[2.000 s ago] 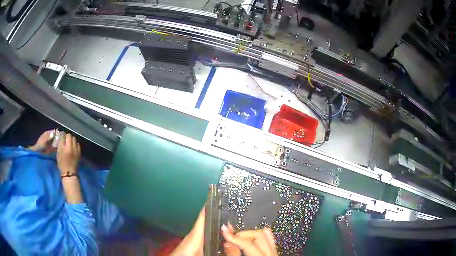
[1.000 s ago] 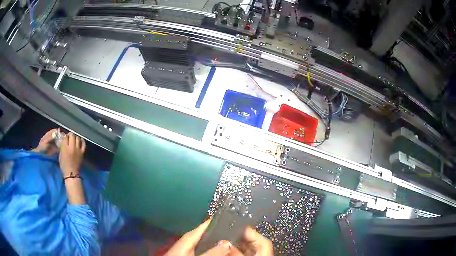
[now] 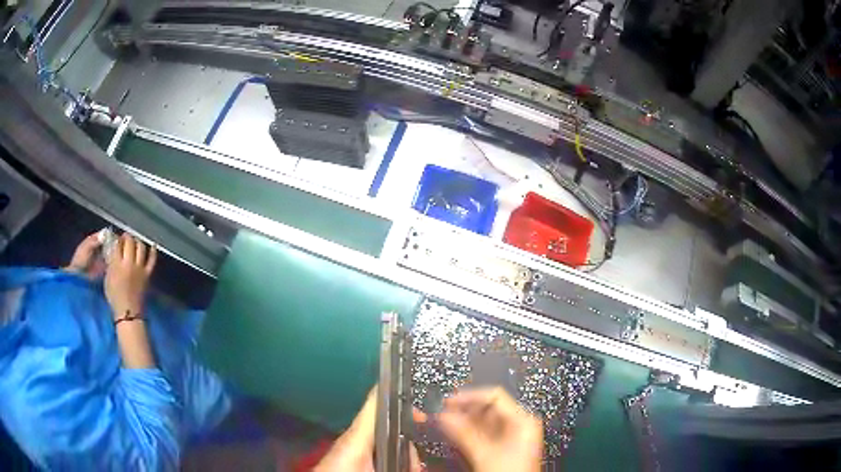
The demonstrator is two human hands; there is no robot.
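A narrow dark grey fixture plate [image 3: 391, 396] stands nearly upright at the bottom centre, its edge towards me. My left hand [image 3: 355, 442] holds it from the left, with a fingertip showing on its right side. My right hand [image 3: 493, 429] is just right of the plate with fingers bent together and blurred; whether a part is between its fingertips cannot be told. Small silver metal parts [image 3: 562, 392] lie scattered on a dark mat [image 3: 495, 365] beneath and behind my right hand. The mat has a bare patch in its middle.
A green mat [image 3: 295, 323] lies left. Beyond runs a railed conveyor [image 3: 277, 205] carrying metal carriers [image 3: 576, 309]. Behind it are a blue bin [image 3: 456, 198], a red bin [image 3: 549, 229] and dark stacked blocks [image 3: 320, 115]. A blue-clothed co-worker [image 3: 83, 369] sits left.
The plate, tilted flat over the parts a second ago, is now upright and edge-on. My right hand has moved up and right. Carriers on the conveyor have shifted; the view has shifted slightly.
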